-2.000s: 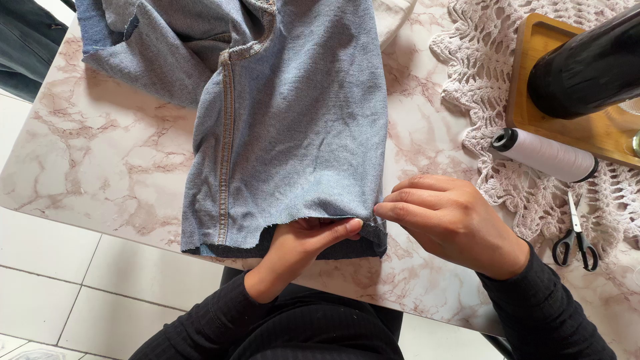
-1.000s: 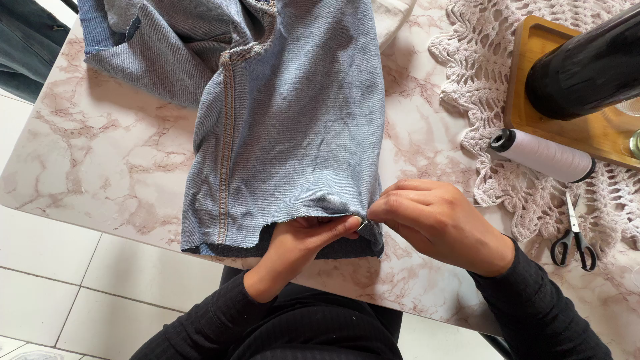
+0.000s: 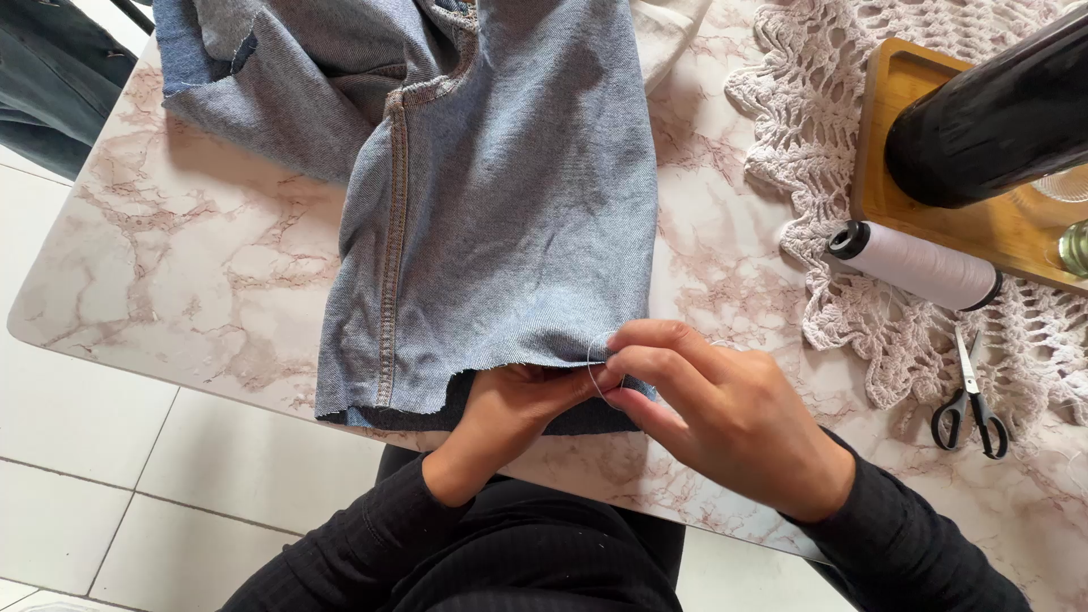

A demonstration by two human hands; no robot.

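Inside-out denim shorts [image 3: 527, 212] lie on the marble-patterned table, a raw-edged leg opening facing me. My left hand [image 3: 518, 404] reaches into that opening and pinches the fabric edge between thumb and fingers. Close beside it, at the leg's right corner, my right hand [image 3: 722, 399] has its thumb and fingertips drawn together at the edge. A thin pale thread [image 3: 590, 365] loops by the fingertips of both hands. Whether a needle sits between the right fingertips cannot be seen.
On the right, a white thread cone [image 3: 922, 265] and black-handled scissors [image 3: 969, 391] lie partly on a crocheted cloth [image 3: 786, 127]. A wooden tray [image 3: 880, 110] holds a dark cylindrical container [image 3: 986, 119] and glass items. The table's front edge runs beneath my forearms.
The thread loop now shows at my fingertips. My right hand has shifted slightly around the fabric corner, while my left hand keeps its pinch on the edge.
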